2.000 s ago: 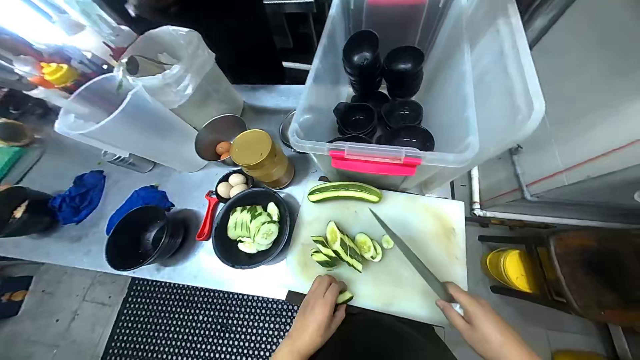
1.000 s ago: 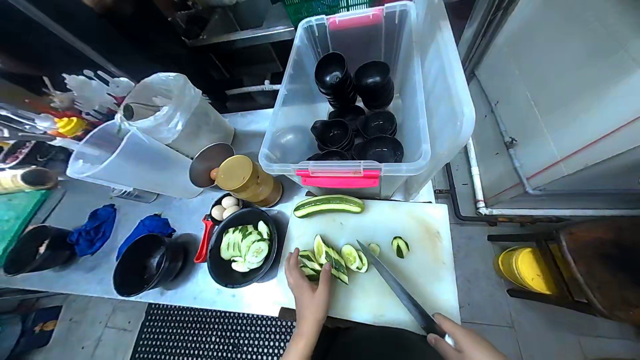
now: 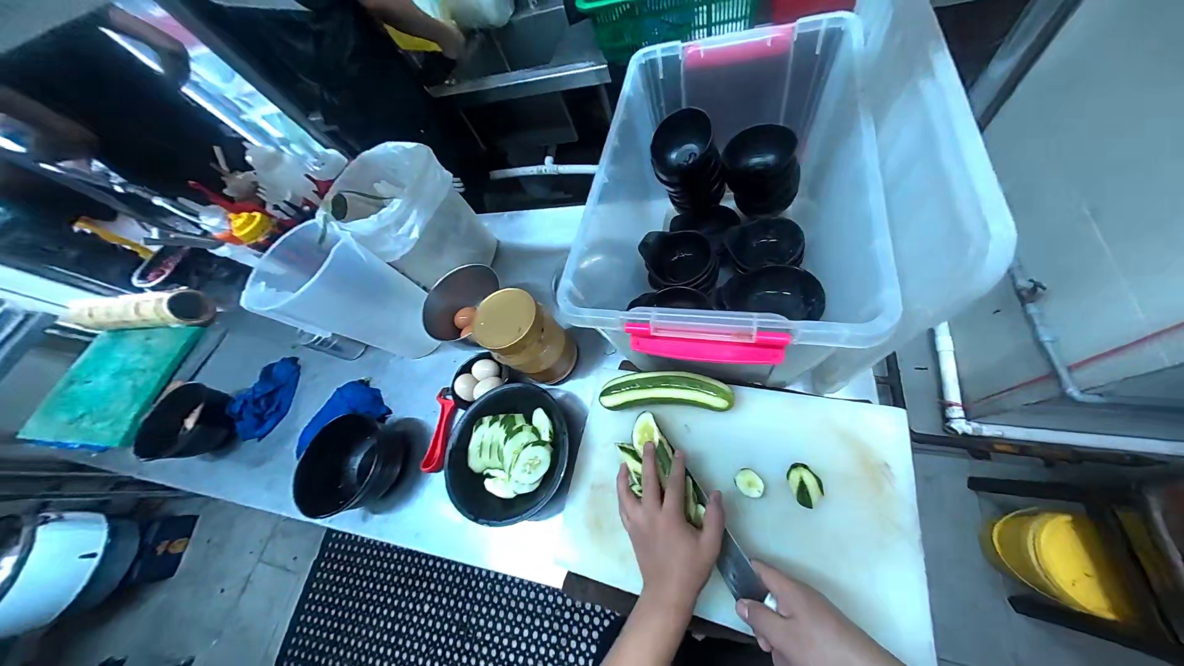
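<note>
My left hand (image 3: 668,527) lies with spread fingers over several cut cucumber pieces (image 3: 647,433) on the white cutting board (image 3: 832,573). My right hand (image 3: 786,615) grips the handle of a kitchen knife (image 3: 737,564); its blade lies along the right side of those pieces, its tip hidden near my left fingers. To the right rest a pale cucumber slice (image 3: 749,483) and a cucumber end piece (image 3: 805,486). A long cucumber piece with partly peeled skin (image 3: 666,390) lies at the board's back edge. Left of the board, a black bowl (image 3: 455,467) holds cucumber slices (image 3: 518,449).
Behind the board stands a clear plastic bin (image 3: 592,277) with stacked black bowls (image 3: 684,148). A gold-lidded jar (image 3: 523,338), eggs (image 3: 486,370), a red-handled utensil (image 3: 439,435) and blue cloths (image 3: 347,407) lie leftward. Another person's arm (image 3: 416,23) shows at the back.
The right hand has brought the knife left, against the cut pieces. My left hand has moved from the board's front edge onto the pieces. The end piece lies at the right, where none lay two seconds ago.
</note>
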